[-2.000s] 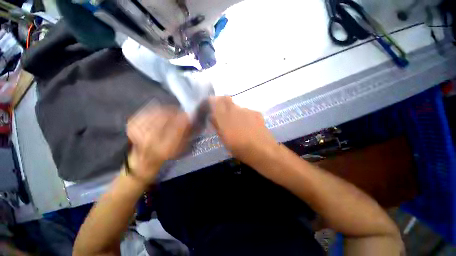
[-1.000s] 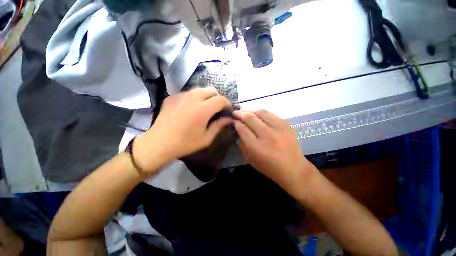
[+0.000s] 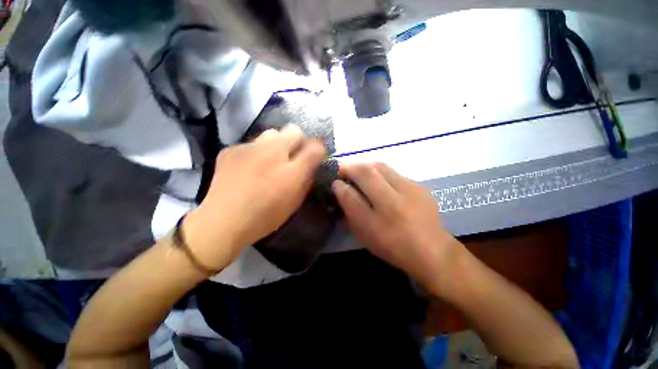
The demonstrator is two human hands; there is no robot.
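Note:
A garment piece point(image 3: 79, 194), dark grey outside with a pale backing and dark seam lines, lies bunched over the left of the table and hangs over its front edge. My left hand point(image 3: 263, 184) pinches its dark edge below the needle area. My right hand point(image 3: 386, 205) pinches the same dark edge just to the right, fingertips close to my left ones. The fingertips are partly hidden by the fingers and cloth. The sewing machine head point(image 3: 288, 32) is above, blurred, with a stubby grey attachment point(image 3: 369, 86) beside the needle area.
Black-handled scissors point(image 3: 563, 76) and yellow-green and blue thread snips point(image 3: 612, 126) lie on the table at the right. The grey front edge carries a ruler scale point(image 3: 505, 189). A blue plastic crate point(image 3: 599, 267) stands below the table at the right.
The garment has been turned so its pale backing shows, and both hands have come together on its dark edge. Since the last earlier frame, the hands have shifted only slightly.

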